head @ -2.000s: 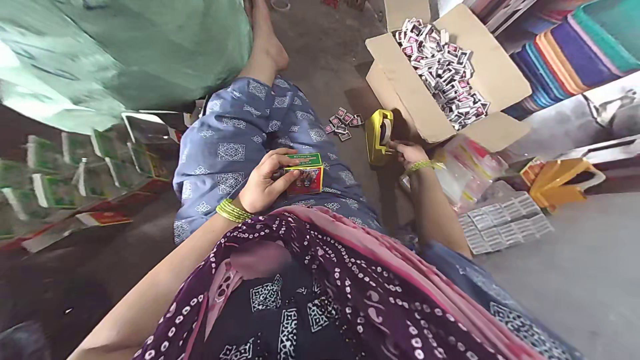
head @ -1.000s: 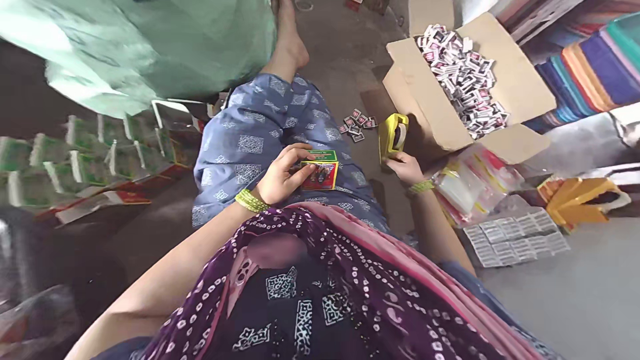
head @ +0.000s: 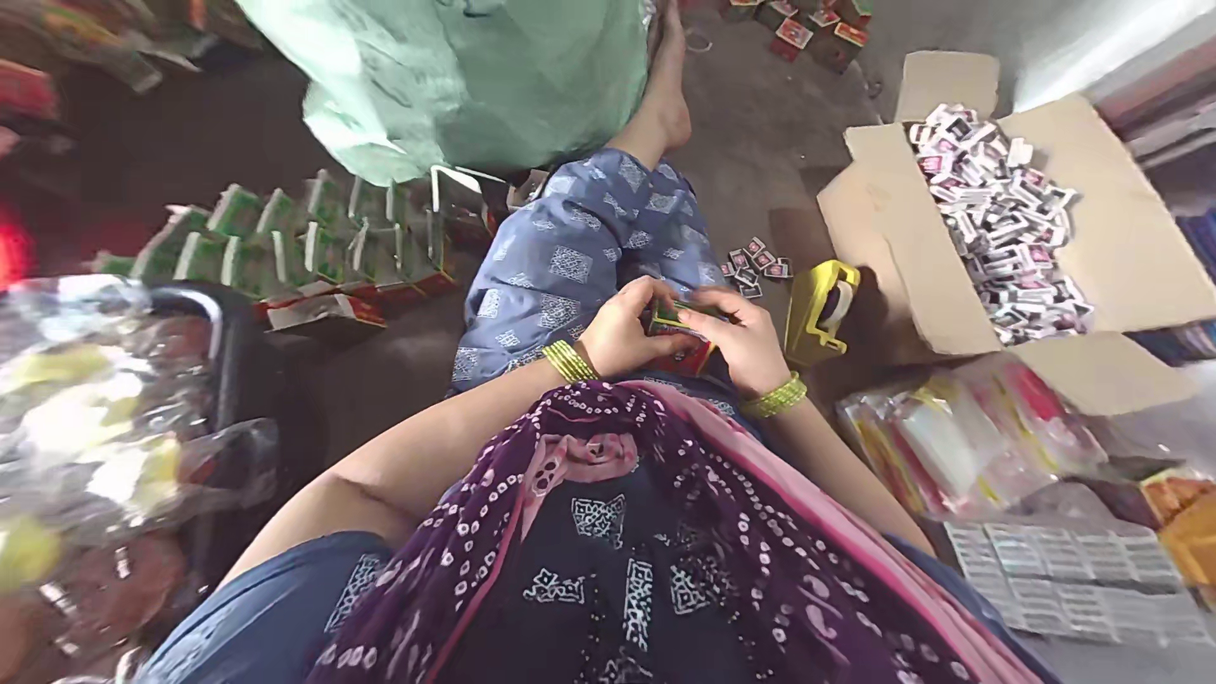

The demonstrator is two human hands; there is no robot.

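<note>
Over my lap, my left hand (head: 629, 332) grips a small red and green printed box (head: 686, 357) from its left side. The fingers of my right hand (head: 741, 340) press on the box's green top from the right, partly covering it. To the right of my right hand, a yellow tape dispenser (head: 819, 309) stands on the floor. Several small printed packets (head: 755, 266) lie loose just beyond the dispenser, beside my knee.
An open cardboard box (head: 883, 247) full of small packets stands at right. Near it lie plastic pouches (head: 959, 437) and blister-like strips (head: 1073, 579). Rows of green and red boxes (head: 313, 252) stand at left, beside a black tub (head: 228, 351) and below a pale green sack (head: 475, 85).
My right hand has left the yellow tape dispenser and come to the box in my left hand. The view has swung toward the left.
</note>
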